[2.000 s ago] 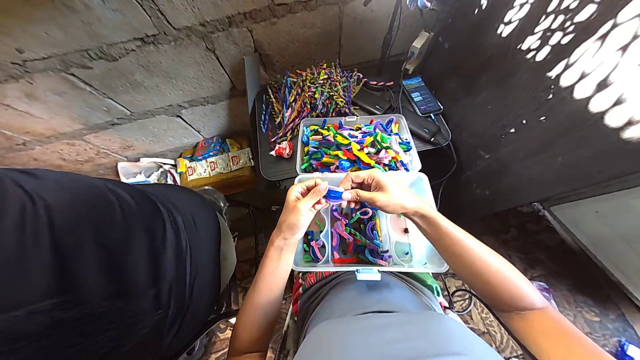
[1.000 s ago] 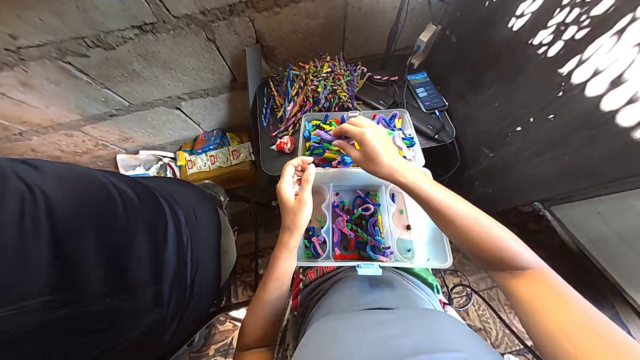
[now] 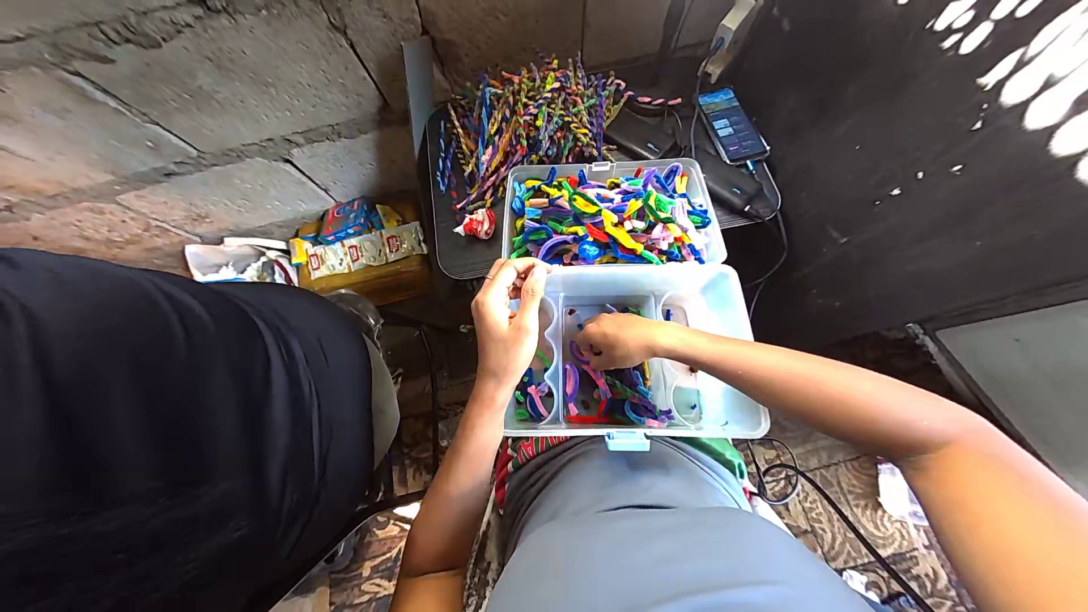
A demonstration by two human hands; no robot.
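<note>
A clear plastic divided case [image 3: 752, 399] lies open across my lap. Its near half holds short twisted pipe-cleaner pieces [image 3: 633, 406] in the middle compartment and more in the left one. My right hand [image 3: 620, 340] reaches down into the middle compartment, fingers bent among the pieces; whether it grips one is hidden. My left hand [image 3: 510, 319] is raised over the case's left edge near the hinge, thumb and fingertips close together; I cannot tell whether something small is between them. The case's far half is heaped with loops of coloured pipe cleaner [image 3: 608, 217].
Behind the case, a dark table [image 3: 455, 255] bears a pile of twisted pipe cleaners [image 3: 540, 123], a crumpled red-and-white wrapper [image 3: 478, 223] and a phone [image 3: 731, 126] on a cable. Packets [image 3: 365, 251] lie at the left. A person in dark clothing [image 3: 178, 425] is close at my left.
Two seconds ago both hands held a blue piece together over the case. My right hand then went to the heap in the far half and is now in the near middle compartment.
</note>
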